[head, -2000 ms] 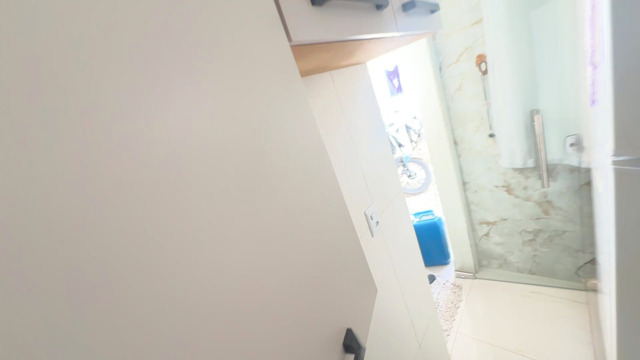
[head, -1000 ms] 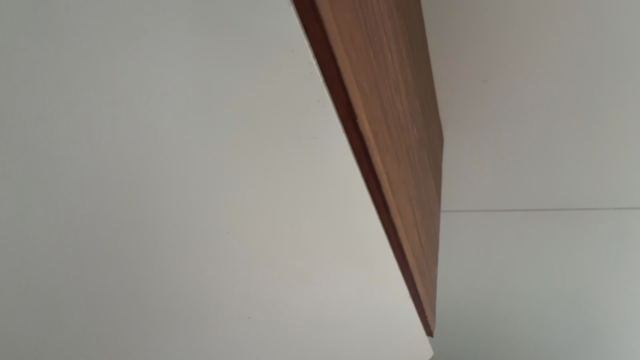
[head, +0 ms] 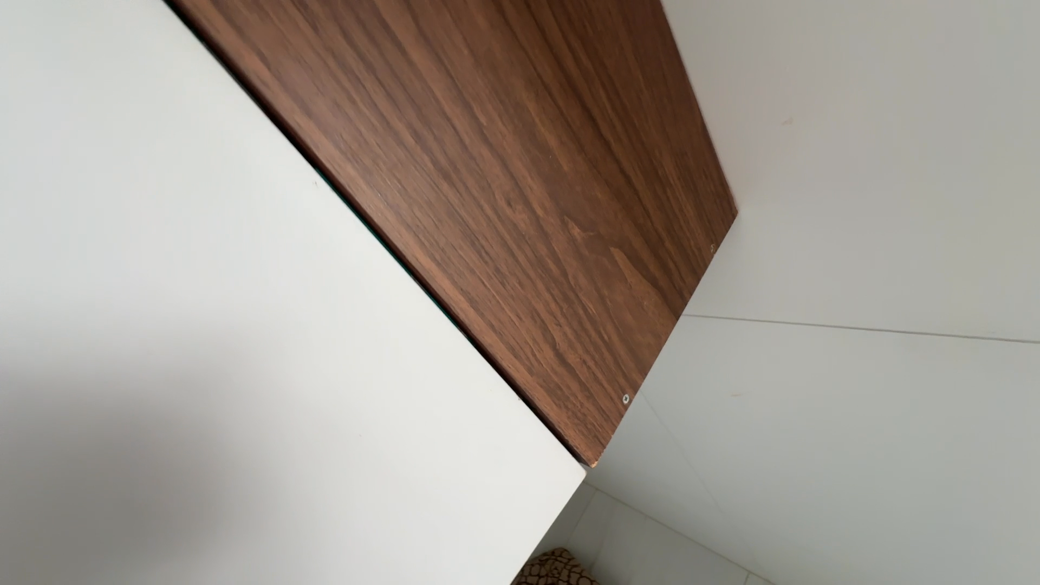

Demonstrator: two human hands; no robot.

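Note:
Neither my left hand nor my right hand shows in the head view. A smooth white cabinet panel (head: 268, 309) fills the left side, with a soft shadow at its lower left. Along its slanting edge runs a brown wood-grain panel (head: 520, 195), a thin dark gap between the two. Near the lower edge of the wood-grain panel is a small round screw or fitting (head: 626, 399). The two panels meet in a corner low in the middle of the view.
On the right stands a pale tiled wall (head: 877, 203) with a thin joint line. Light floor tiles (head: 650, 540) appear at the bottom, and a brown patterned object (head: 556, 569), perhaps a mat or fabric, is partly cut off there.
The view has swung a lot, from a room with a glass door and a blue container to a close look at the panels. More of the wood-grain panel shows now.

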